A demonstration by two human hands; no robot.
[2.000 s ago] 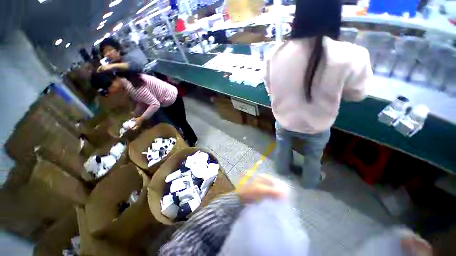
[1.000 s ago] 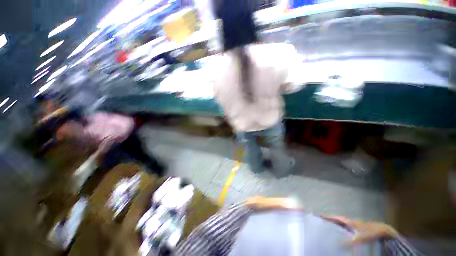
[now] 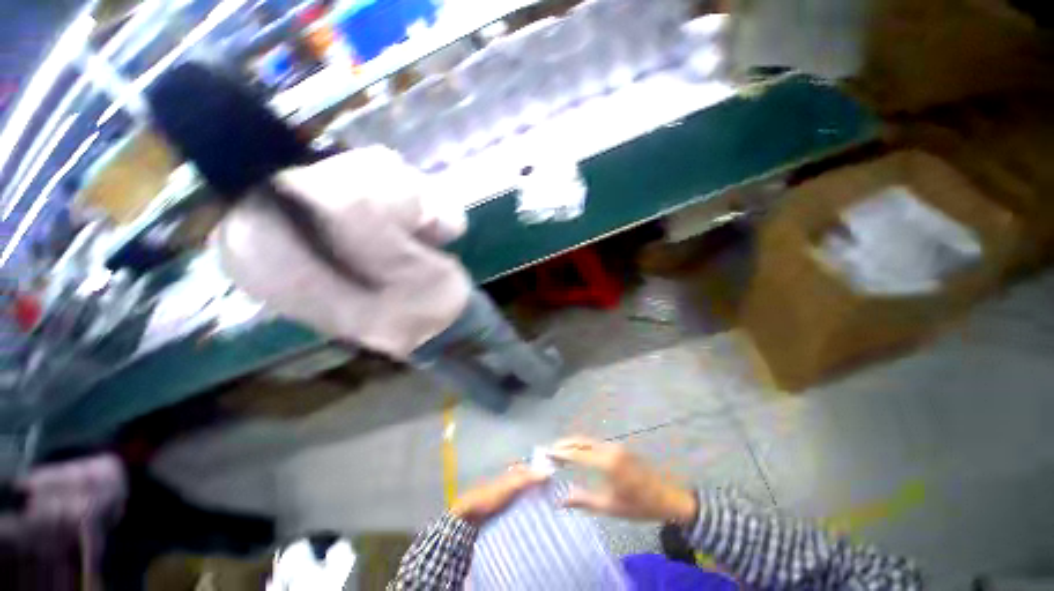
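Observation:
A whitish, faintly ribbed plastic bag (image 3: pixel 541 545) hangs in front of my lap at the bottom centre, beside purple clothing. My left hand (image 3: pixel 497 494) is at its upper left edge, fingers closed on it. My right hand (image 3: pixel 618 479) is at its top right, with thumb and fingertips at the bag's upper edge near a small white bit of plastic. The two hands' fingertips are close together. The picture is blurred, so the exact finger grip of my right hand is unclear.
An open brown carton (image 3: pixel 809 289) holding white and clear plastic stands on the floor at right. A person in a pale top (image 3: pixel 358 254) stands at the green bench (image 3: pixel 670 162). White units (image 3: pixel 551 192) sit on it. Another person's pink sleeve and a carton's white pieces show lower left.
The view has swung right, bringing the brown carton into view. My hands have come closer together at the bag's top edge; a second ago they were apart across it.

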